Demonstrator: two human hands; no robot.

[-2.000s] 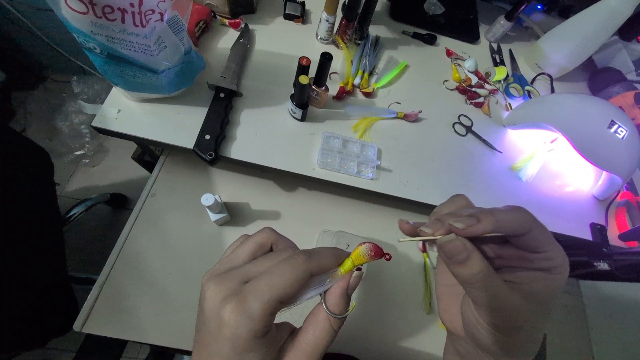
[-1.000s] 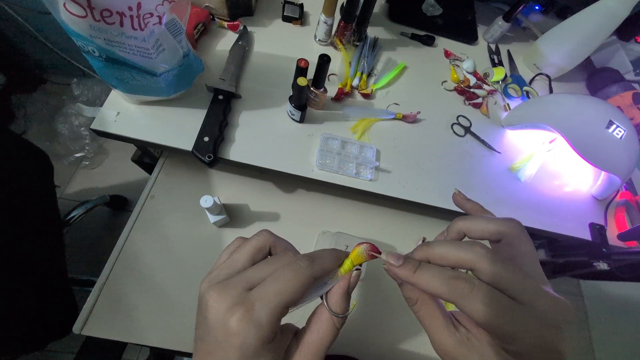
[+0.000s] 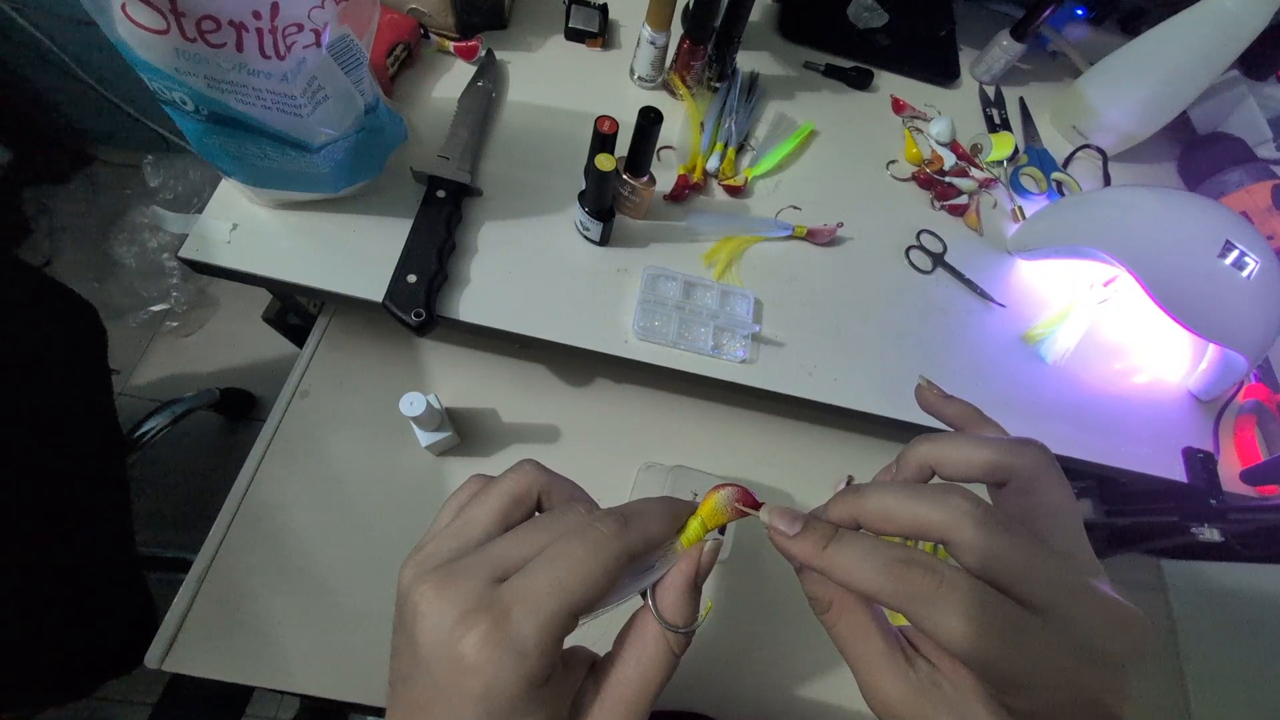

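My left hand (image 3: pixel 555 590) pinches a fishing jig (image 3: pixel 717 512) with a red and yellow head between thumb and fingers; a metal ring, perhaps its hook, shows by the thumb. My right hand (image 3: pixel 930 560) grips a thin wooden stick (image 3: pixel 748 510), whose tip touches the red end of the head; the rest of it is hidden by the fingers. Beneath both hands lies a clear plastic case (image 3: pixel 665 482), partly covered. Something yellow (image 3: pixel 897 615) shows behind my right fingers. Left of the hands stands a white bottle (image 3: pixel 429 422).
On the raised desk are a knife (image 3: pixel 440 190), nail polish bottles (image 3: pixel 597 200), finished feather jigs (image 3: pixel 765 228), a compartment box (image 3: pixel 693 315), small scissors (image 3: pixel 950 267), painted jig heads (image 3: pixel 940 165) and a lit curing lamp (image 3: pixel 1150 250) with a jig inside. A cotton bag (image 3: pixel 270 100) stands at upper left.
My right hand has moved left with the stick, from beside the jig to its red end. My left hand stays nearly still around the jig.
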